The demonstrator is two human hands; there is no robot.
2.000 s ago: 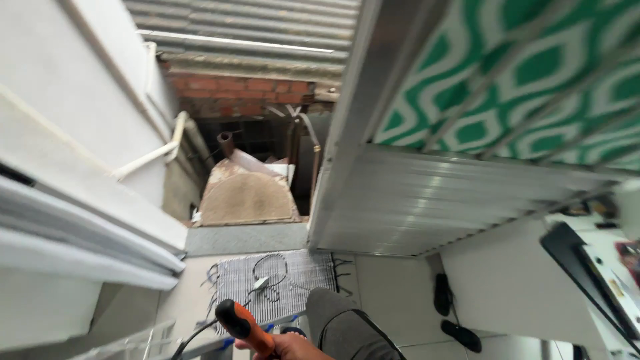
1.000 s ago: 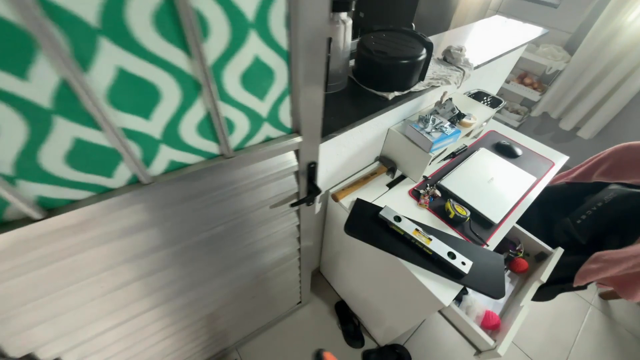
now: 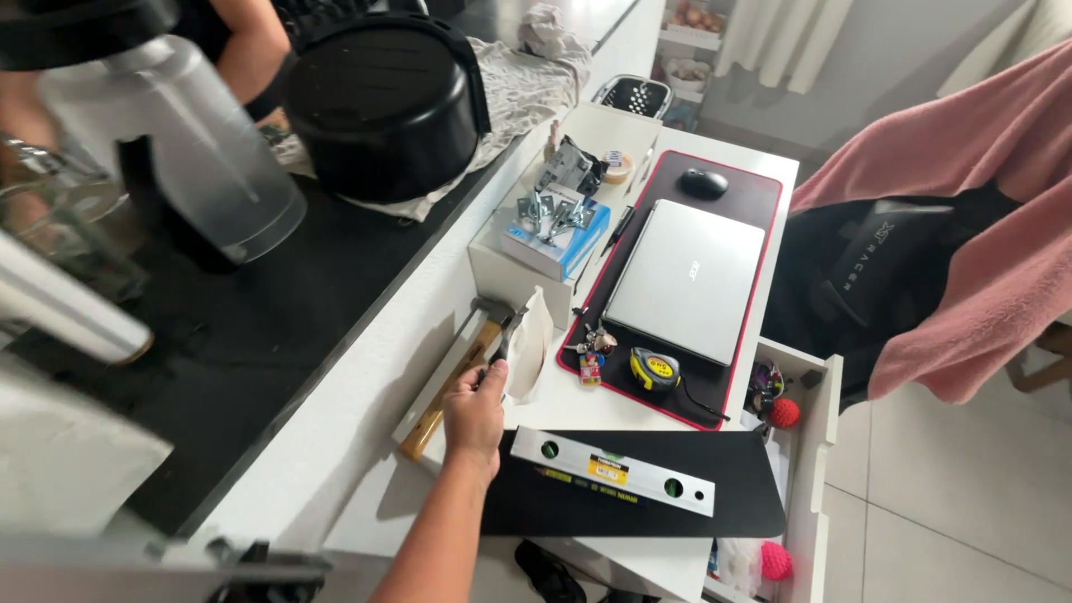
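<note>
My left hand (image 3: 475,414) reaches up from the bottom centre over the white desk. Its fingers are closed on the dark edge of a whitish, flat pouch-like item (image 3: 529,347), which stands up beside the hand. Just left of it lies a hammer with a wooden handle (image 3: 435,414). A silver spirit level (image 3: 615,471) rests on a black board (image 3: 737,494) to the lower right. Near the keys (image 3: 593,343), a tape measure (image 3: 655,368) sits on the red-edged desk mat (image 3: 712,414). My right hand is out of view.
A closed laptop (image 3: 687,276), a mouse (image 3: 703,182) and a blue-white box (image 3: 557,239) with metal hardware occupy the desk. An open drawer (image 3: 825,469) juts out at right. On the dark counter (image 3: 276,335) are a black basket (image 3: 381,109) and a pitcher (image 3: 193,151). Another person's arm (image 3: 251,46) shows behind.
The view has swung from the doorway to the desk. Two seconds ago a hand held an orange and black handle; now my left hand has come into view, gripping the whitish item.
</note>
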